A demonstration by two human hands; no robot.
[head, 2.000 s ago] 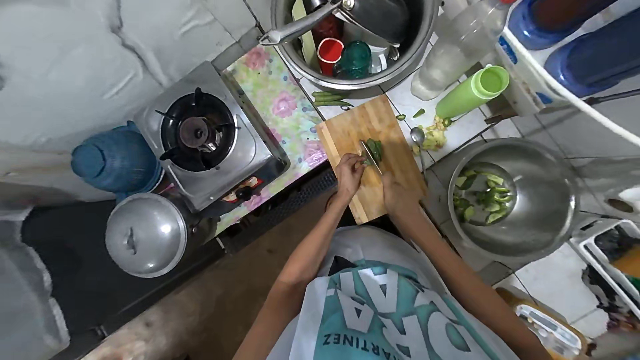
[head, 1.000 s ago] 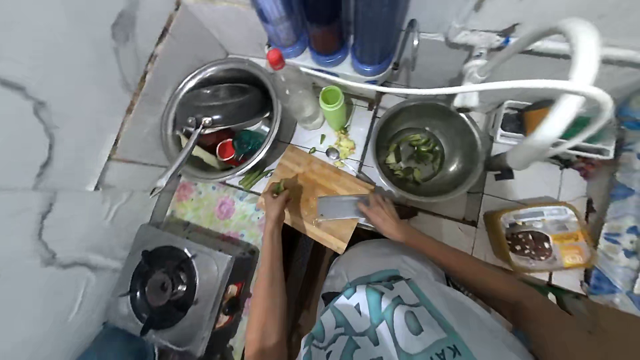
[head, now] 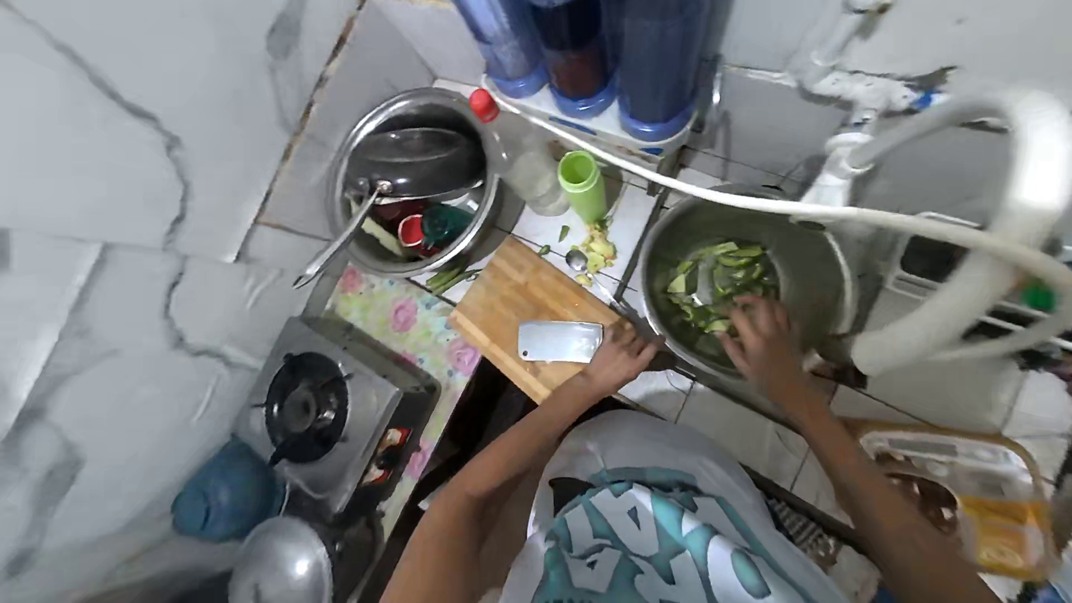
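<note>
My left hand (head: 621, 356) is at the right edge of the wooden cutting board (head: 502, 301), by the handle end of a metal cleaver (head: 559, 342). The cleaver's blade lies over the board; whether my fingers close on its handle cannot be told. My right hand (head: 764, 339) reaches into a large metal basin (head: 825, 276), its fingers at the cut green vegetable pieces (head: 737, 268). What lies under those fingertips is hidden.
Behind the board stand a green plastic tumbler (head: 584, 188), a clear bottle (head: 532, 172), a spoon (head: 577, 260) and peelings (head: 599, 249). A metal basin (head: 339, 188) holds a pan (head: 423, 163). A gas stove (head: 368, 402) is at left. A white hose (head: 695, 191) crosses above.
My right hand has left the cleaver and moved right into the basin of greens. My left hand has moved right across the board to the cleaver's handle end.
</note>
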